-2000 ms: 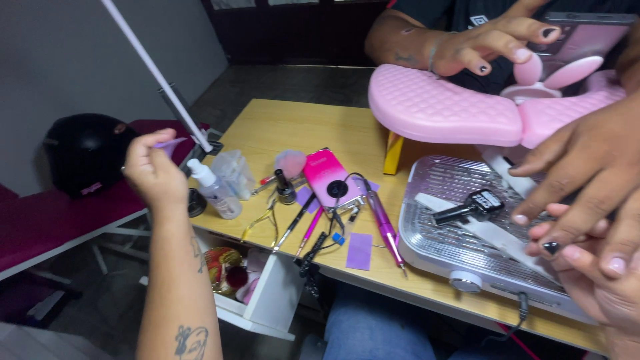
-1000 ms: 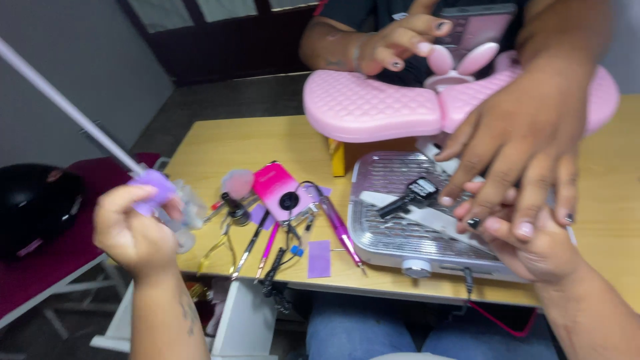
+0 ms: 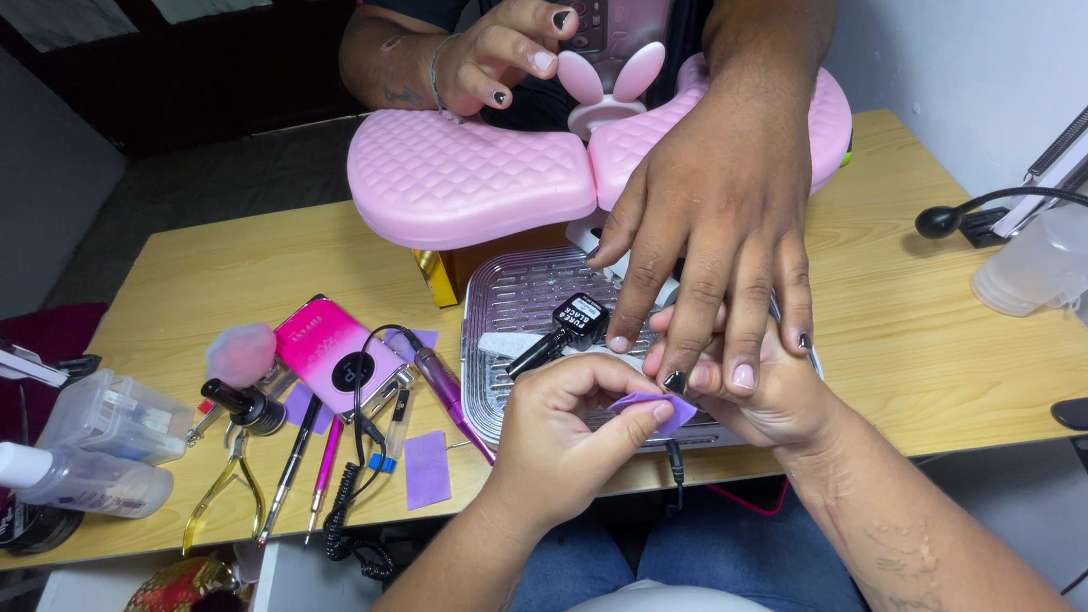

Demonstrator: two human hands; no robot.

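Note:
My left hand [image 3: 574, 425] pinches a folded purple wipe [image 3: 659, 411] between thumb and fingers, at a black-painted fingertip of another person's hand [image 3: 722, 212]. From below, my right hand [image 3: 761, 387] holds that person's fingers. Some of their nails are black, others pale. Beneath the hands sits a silver nail dust collector [image 3: 501, 297], bearing a black polish bottle [image 3: 580, 321] on its side and a pale nail file [image 3: 510, 344]. A pink quilted arm rest [image 3: 476, 174] stands behind. The person's other hand [image 3: 493, 59] is raised beside a phone [image 3: 625, 34] in a rabbit-eared holder.
To the left lie a pink nail drill unit [image 3: 340, 353], its drill pen [image 3: 446, 387], yellow-handled nippers [image 3: 225, 489], a dark polish bottle [image 3: 246, 408], a purple square [image 3: 427, 470] and a clear liquid bottle [image 3: 93, 480]. Below is an open drawer [image 3: 319, 578]. A translucent cup [image 3: 1033, 259] stands right.
My left hand has moved from the left side of the table to the other person's fingers, carrying the purple wipe. My right hand stays under those fingers. The view has shifted right.

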